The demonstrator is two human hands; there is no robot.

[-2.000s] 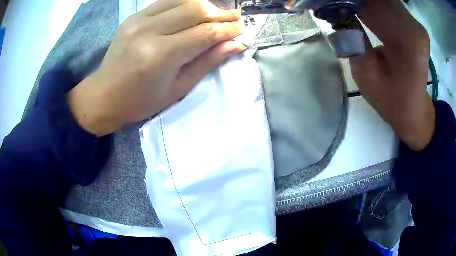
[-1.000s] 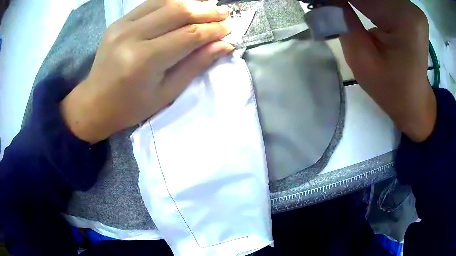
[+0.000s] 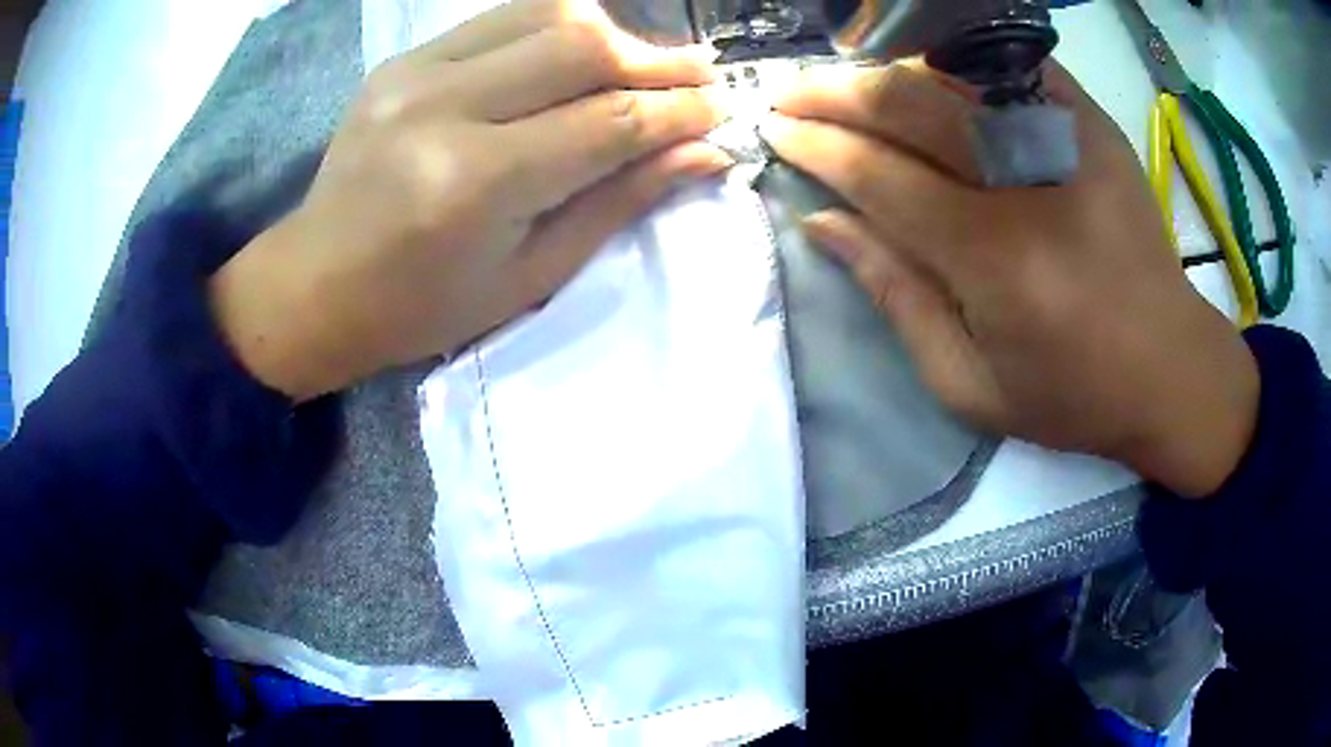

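The heathered grey garment panel [image 3: 372, 540] lies under my left arm and the white pocket bag. The white pocket bag [image 3: 642, 482], with thin dark stitch lines, hangs toward me. A smooth grey lining piece [image 3: 861, 423] with a rounded edge lies right of it. My left hand [image 3: 482, 190] lies flat with fingertips pressing cloth left of the needle area [image 3: 747, 70]. My right hand [image 3: 1007, 263] lies flat on the lining, fingertips just right of the needle area. Neither hand visibly grips anything. The cloth under the fingers is partly hidden.
Scissors with yellow and green loops [image 3: 1223, 204] lie right of my right hand. A dark knob with a pale grey block [image 3: 1025, 143] hangs above that hand. The ruler-marked table edge [image 3: 978, 569] runs in front. Grey fabric [image 3: 1146, 642] and blue parts show below.
My right hand has come down and left from the dark knob onto the cloth beside the needle. The scissors are now uncovered. My left hand and the white pocket bag are nearly unchanged.
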